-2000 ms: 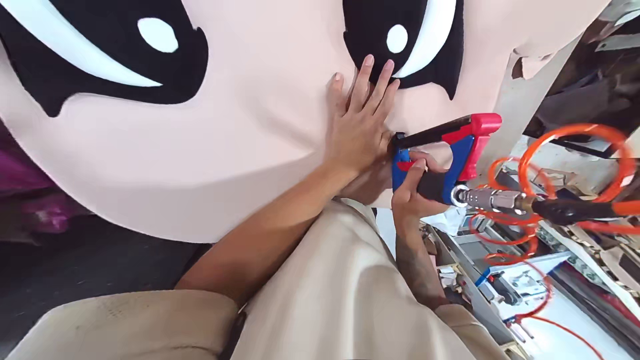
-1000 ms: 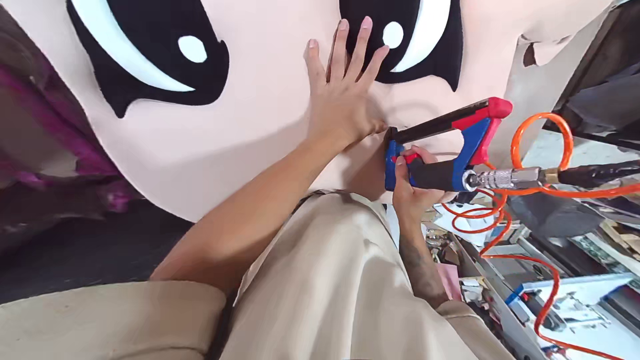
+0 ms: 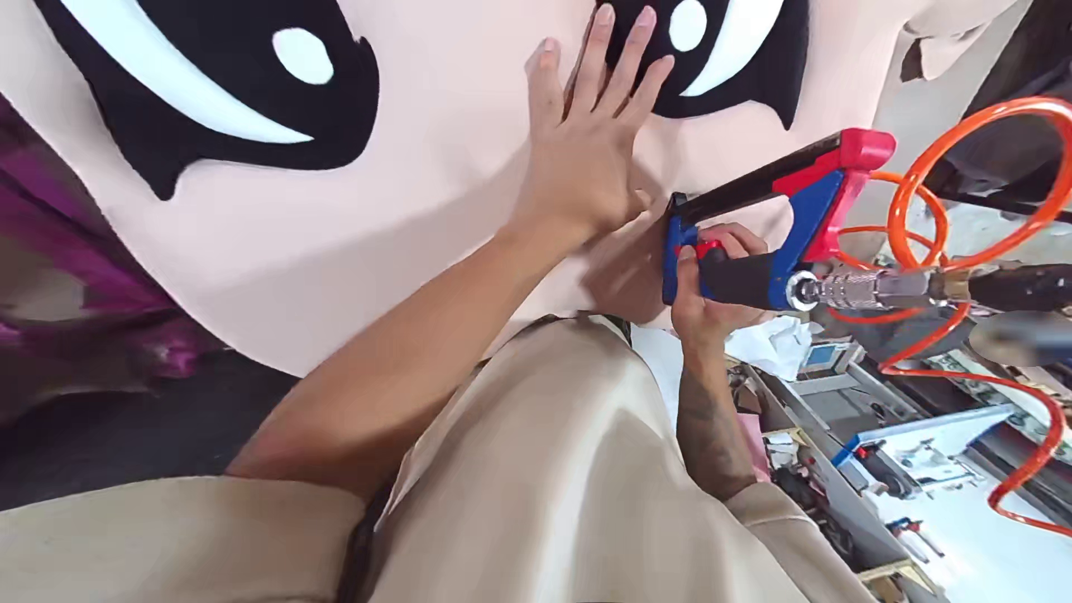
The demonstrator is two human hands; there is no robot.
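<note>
A large pale pink panel shaped like a cartoon face (image 3: 435, 193) fills the upper view, with black and white eyes. My left hand (image 3: 582, 159) lies flat on it, fingers spread, the fingertips at the edge of the right-hand eye (image 3: 737, 75). My right hand (image 3: 720, 285) is wrapped around the dark handle of a blue and red pneumatic stapler (image 3: 812, 218). The tool's head is against or very near the panel, just right of my left wrist; whether it touches cannot be told. A metal air coupling (image 3: 888, 289) joins it to an orange coiled hose (image 3: 909, 201).
The orange hose loops down the right side. Beyond my right arm is a cluttered workbench (image 3: 871, 519) with tools and a white board (image 3: 988, 536). Purple and dark material (image 3: 84, 251) lies at the left. A small curled pink part (image 3: 946, 50) juts out at the upper right.
The stapler has shifted slightly away from my left hand since two seconds ago, still in my right hand. My left hand stays spread on the panel. The orange hose has swung.
</note>
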